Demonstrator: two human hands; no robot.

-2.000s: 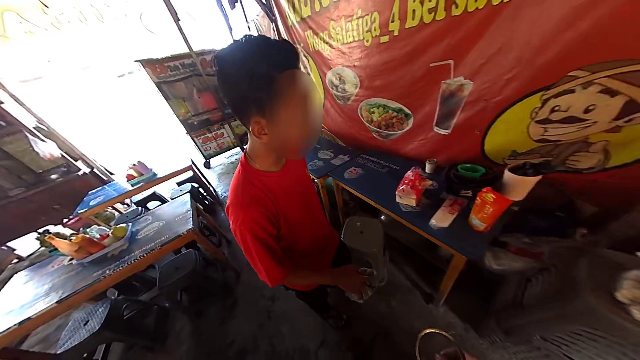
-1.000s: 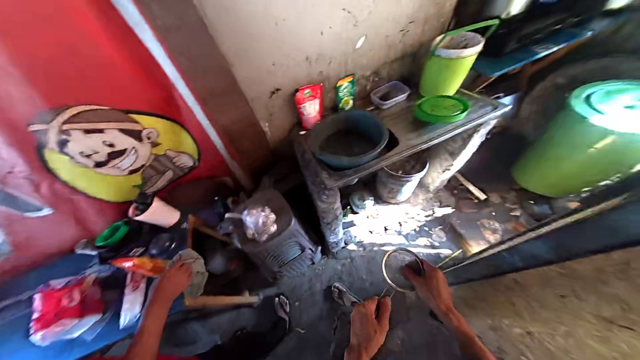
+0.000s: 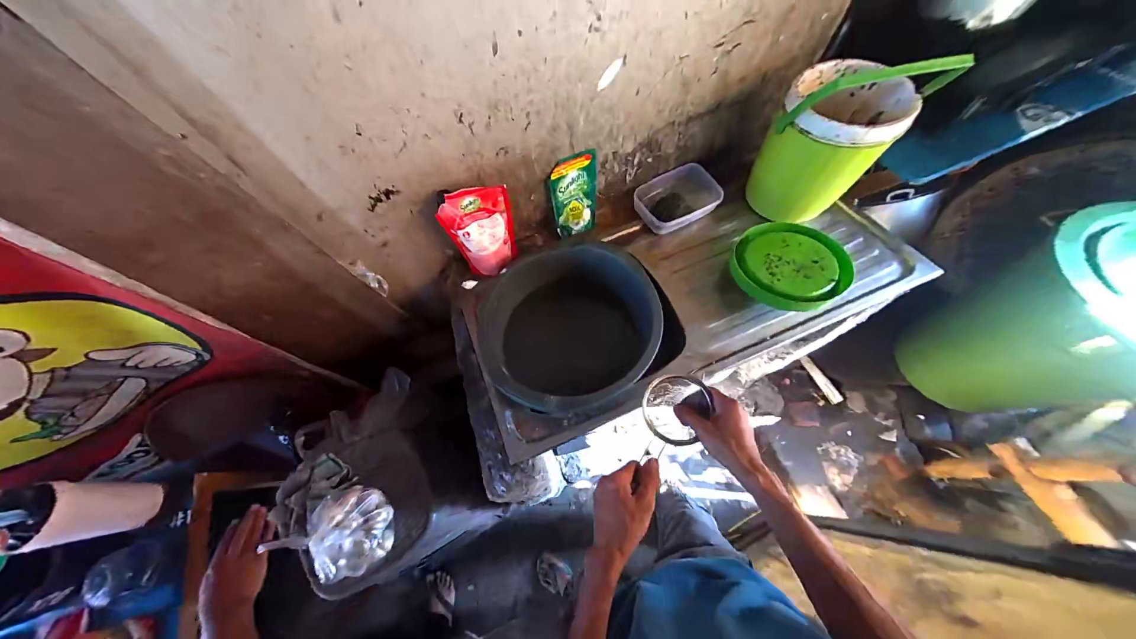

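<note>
In my right hand (image 3: 723,430) is the rim of a small round wire strainer (image 3: 666,413), held up in front of the sink's edge. My left hand (image 3: 626,506), just below it, pinches the strainer's thin handle. A dark round basin (image 3: 572,333) sits in the metal sink (image 3: 701,328) ahead of both hands. Right of the basin lies a green lid (image 3: 792,266) with dark specks on it. Behind stand a red pouch (image 3: 481,231), a green Sunlight pouch (image 3: 573,193) and a clear plastic tub (image 3: 679,197) with dark stuff inside.
Another person's hand (image 3: 235,568) is at lower left, near a clear plastic bag (image 3: 351,535) on a dark container. A green cooler jug (image 3: 821,142) stands on the drainboard's far end. A large green barrel (image 3: 1003,328) is at right. Debris (image 3: 834,444) lies under the sink.
The view has swung right from the table and the person in red to the sink. Since one second ago, my hands with the strainer have come up close to the sink's front edge.
</note>
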